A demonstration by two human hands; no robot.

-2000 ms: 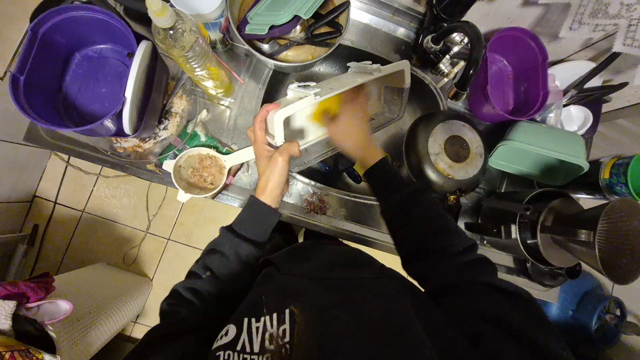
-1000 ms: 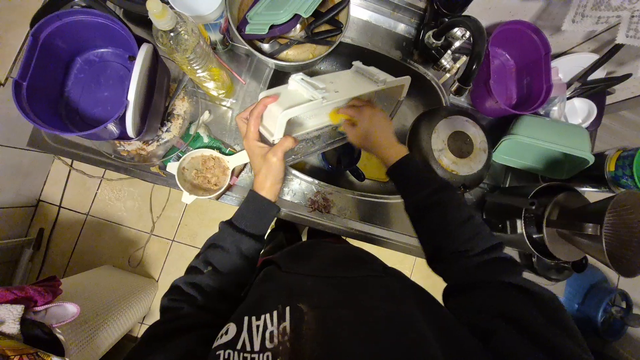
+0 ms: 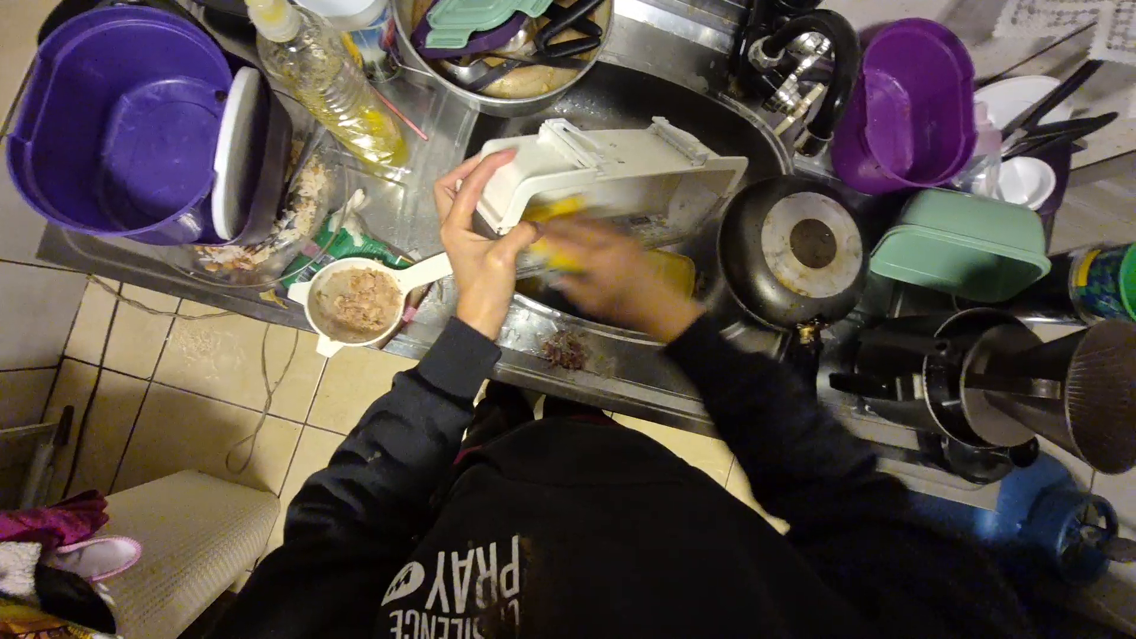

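Note:
My left hand [image 3: 484, 244] grips the near left end of a white and clear plastic container [image 3: 612, 160] with clip latches, tilted over the sink [image 3: 701, 93]. Blurred by motion, my right hand [image 3: 612, 271] holds a yellow sponge [image 3: 559, 235] against the container's near end. Under the container, a yellowish item [image 3: 670, 273] shows in the sink basin. A white strainer [image 3: 355, 306] with wet food scraps in it lies at the counter's edge, its handle running toward my left hand.
A frying pan [image 3: 790, 253] rests upside down over the sink's right side. Purple tub [image 3: 914, 106], green container [image 3: 963, 244] and black carafe [image 3: 941, 377] stand at right. Left are a purple bucket [image 3: 124, 124] and a bottle of yellow liquid [image 3: 333, 89]; behind, a pot [image 3: 510, 105] holds utensils. Scraps [image 3: 565, 351] lie on the front rim.
The container is tilted differently from two seconds ago. My right hand with the sponge has moved left, toward the container's near end. My left hand keeps its hold.

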